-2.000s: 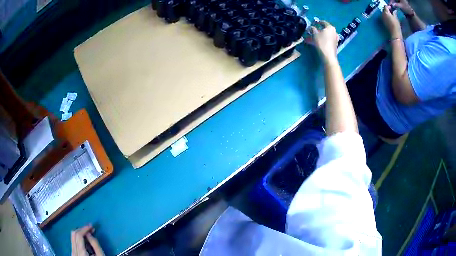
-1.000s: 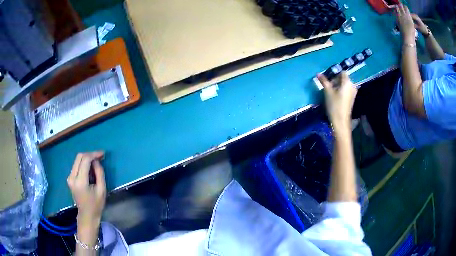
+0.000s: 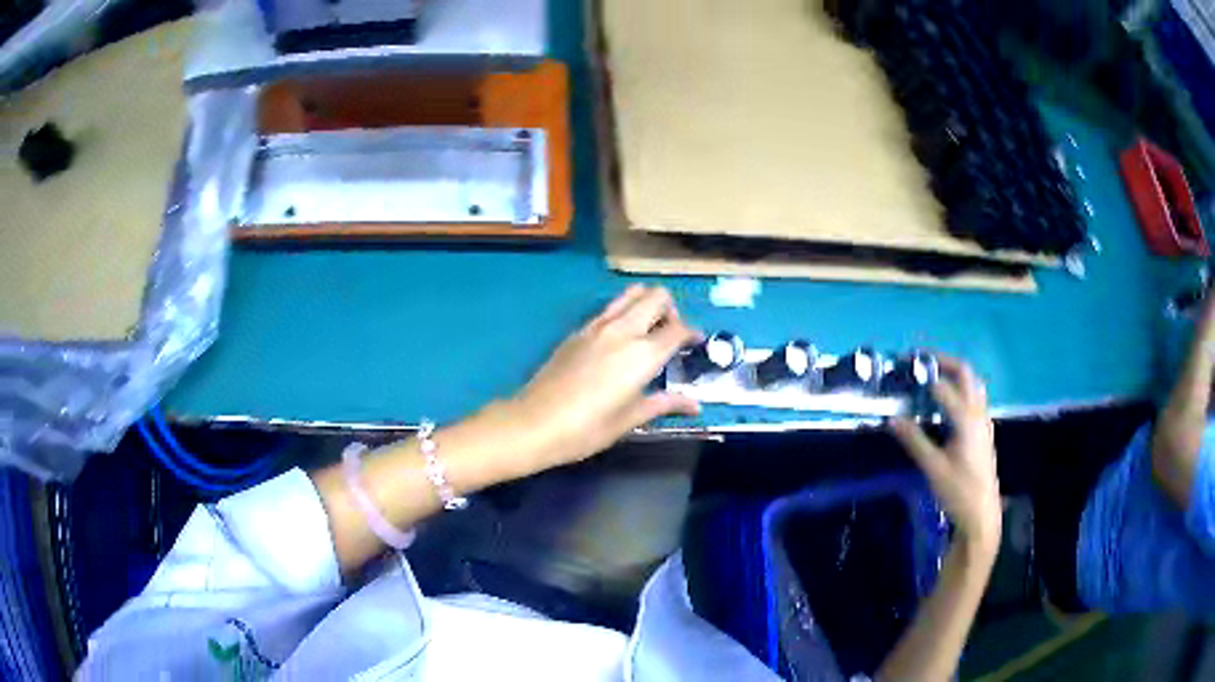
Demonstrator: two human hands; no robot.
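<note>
A narrow pale strip lies along the bench's front part. Several black cylindrical parts with bright round tops stand on it in a row. My left hand has its thumb and fingers around the strip's left end, with something dark between them that I cannot make out. My right hand has its fingers around the right end, by the last part. The fingers hide both ends of the strip.
The press fixture's silver bar sits bare on an orange base, upper left. Cardboard sheets carry packed black parts. A plastic-lined box, a red tray, a blue lined bin and another person's arm also show.
The view has swung left. The strip with its black parts now lies nearer in front of me. My left hand has come over to its left end, and my right hand is at its right end.
</note>
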